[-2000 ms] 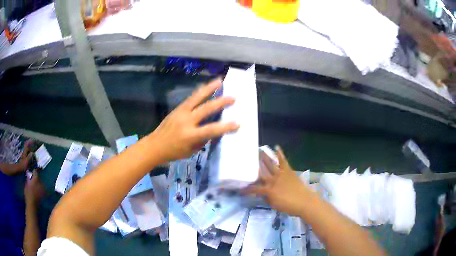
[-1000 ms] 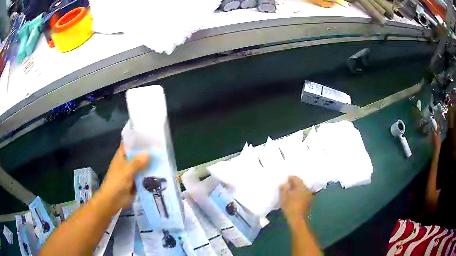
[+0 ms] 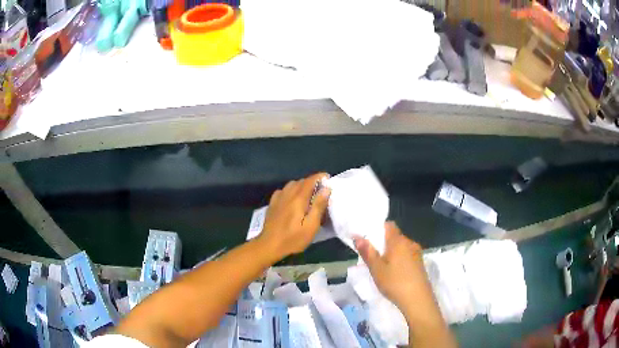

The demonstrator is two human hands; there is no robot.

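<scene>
My left hand (image 3: 295,214) is closed on a retail box (image 3: 257,223), mostly hidden behind the hand; its pale end shows at the left. My right hand (image 3: 395,264) grips a white wrapped product (image 3: 360,204), its wide end up against the fingers of my left hand. Whether it is inside the box mouth cannot be told. Light blue and white retail boxes (image 3: 263,325) lie below my arms, several with raised flaps. More wrapped products (image 3: 492,280) stand in a row at the right.
Behind is a green conveyor (image 3: 136,183) with a lying carton (image 3: 465,207) and a grey piece (image 3: 529,173). A white shelf (image 3: 285,119) holds a yellow tape roll (image 3: 207,44), white sheets (image 3: 339,54) and grey tubes (image 3: 474,64). A bare product (image 3: 565,265) lies right, near a person's striped clothing (image 3: 589,326).
The box in my left hand has gone from upright to tilted behind the hand. My right hand has lifted a wrapped product from the row to it. The view has swung left.
</scene>
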